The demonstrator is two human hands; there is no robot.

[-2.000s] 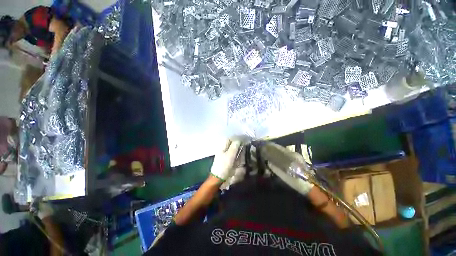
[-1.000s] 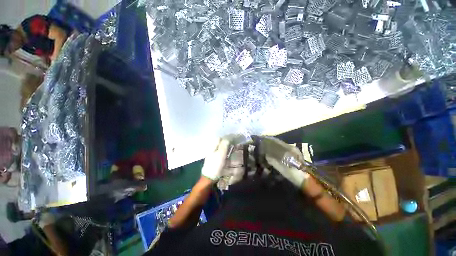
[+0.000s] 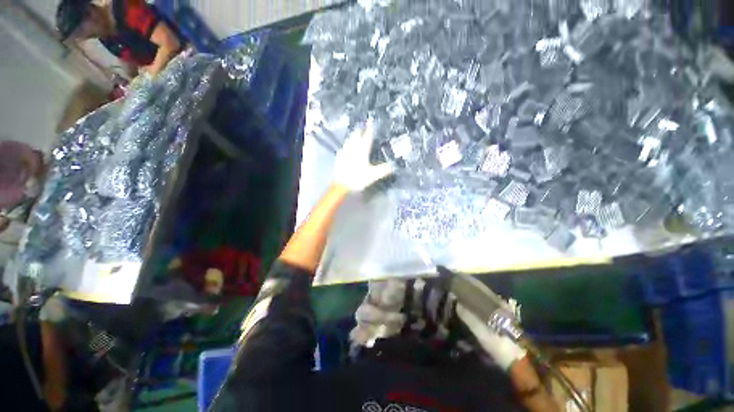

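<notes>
My left hand (image 3: 361, 161), in a white glove, is at the left front edge of the heap of grey metal parts (image 3: 515, 105). Its fingers and thumb are spread apart and I see nothing held in it. My right hand (image 3: 492, 336), gloved, is below the table's near edge around a grey power tool (image 3: 475, 299), whose dark tip points up and left. A brownish hose (image 3: 557, 378) runs from the tool's rear. A low pile of bright small bits (image 3: 435, 213) lies on the white table (image 3: 354, 241), in front of the heap.
Striped cloth (image 3: 418, 306) is beside the tool. A blue crate (image 3: 212, 372) stands below the left forearm. Brown boxes (image 3: 597, 383) are at lower right, with blue crates (image 3: 690, 322) beyond. A neighbouring table (image 3: 109, 278) with shiny parts is at left; a person (image 3: 133, 32) works behind it.
My left hand has left the tool's tip and reached forward to the heap. My right hand still holds the tool below the table edge. The view has shifted, so the table sits lower and further right.
</notes>
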